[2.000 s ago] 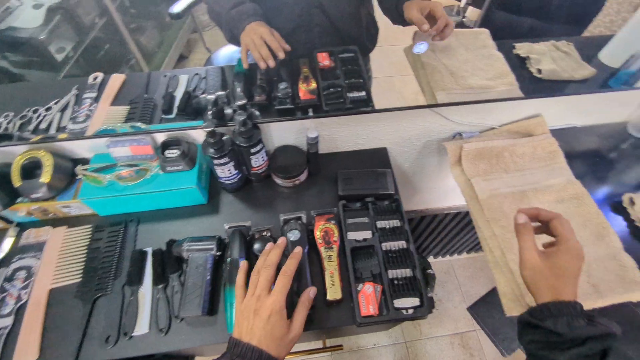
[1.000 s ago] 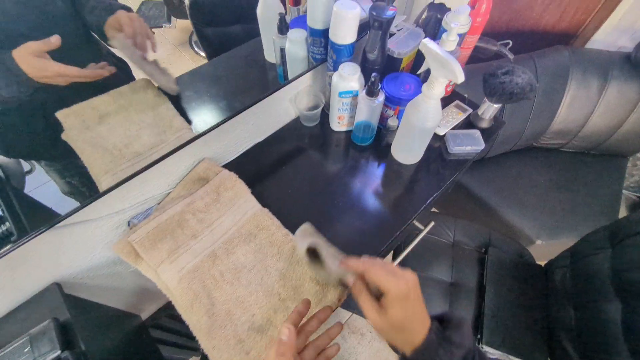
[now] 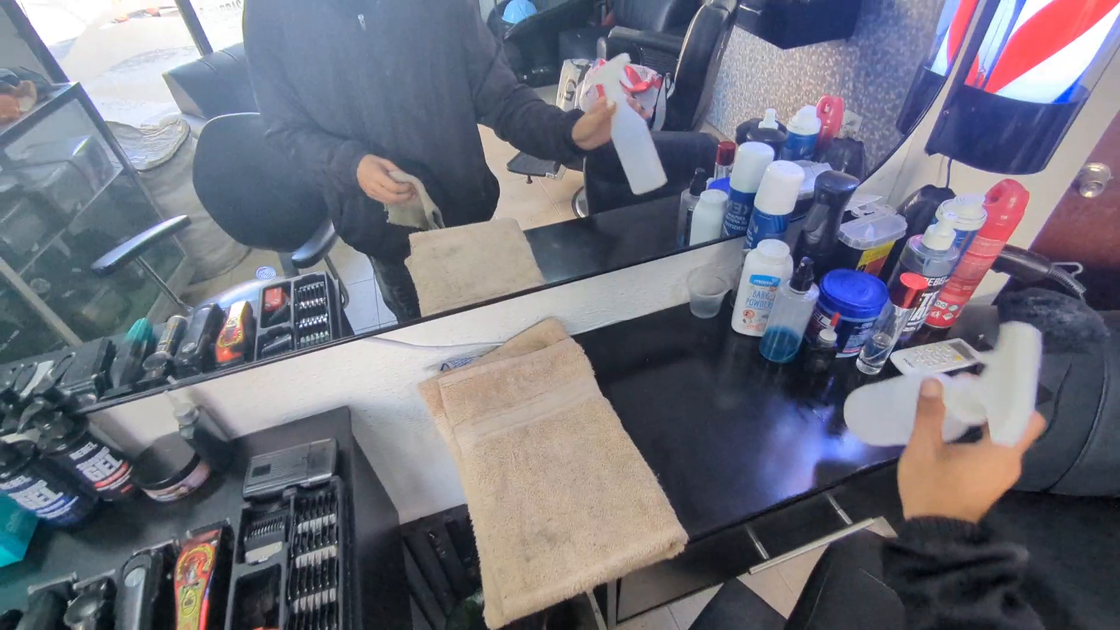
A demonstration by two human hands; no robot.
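At the right, my right hand (image 3: 967,468) is closed around a white plastic spray bottle (image 3: 910,409), tilted over the black counter (image 3: 700,420). A folded beige towel (image 3: 560,472) hangs over the counter's left end, apart from the hand. My left hand is outside the direct view; the mirror (image 3: 455,166) shows it low beside the body, gripping a small beige cloth (image 3: 416,203). The mirror also shows the spray bottle held up in the other hand.
Behind the bottle stand a baby powder bottle (image 3: 761,289), a bottle of blue liquid (image 3: 789,313), a blue-lidded jar (image 3: 849,302) and a red spray can (image 3: 980,254). At lower left lie hair clippers (image 3: 199,573) and a case of clipper guards (image 3: 293,551).
The spray bottle, standing on the counter one second ago, is now in my right hand. The small cloth was in my right hand then; the mirror now shows it in the left.
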